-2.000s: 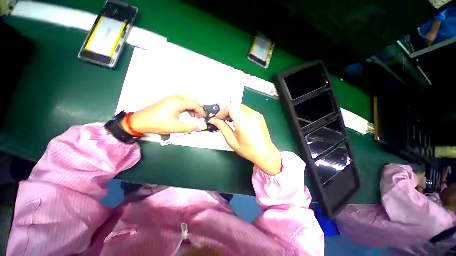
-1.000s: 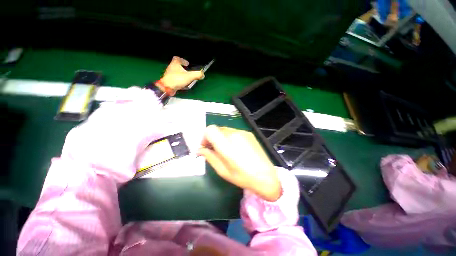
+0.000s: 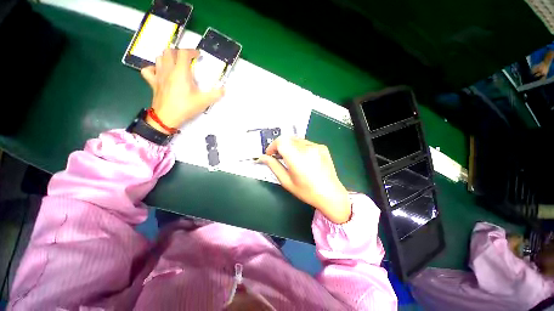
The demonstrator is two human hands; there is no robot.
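Observation:
My left hand (image 3: 179, 88) is on an open-backed phone unit (image 3: 218, 48) at the top left of the white paper work sheet (image 3: 243, 106), fingers over its pale battery and thumb at its edge. My right hand (image 3: 304, 167) has thumb and finger at a small dark part (image 3: 270, 138) with a round hole, on the paper. The fingertips hide its lower edge. A flat grey-black piece (image 3: 212, 150) lies on the paper between the hands. Thin dark lines, perhaps tweezers, show beside the small part, unclear.
Another open-backed phone (image 3: 155, 36) lies at the upper left on the white strip. A long black tray (image 3: 402, 182) with glossy black phones in several pockets stands at the right. A person's pink sleeve (image 3: 495, 252) is at the lower right. A dark partition runs along the back.
My left hand has come back from the rear of the bench to the phone, which now lies further up the paper, beside the other phone. My right hand is now at the small dark part.

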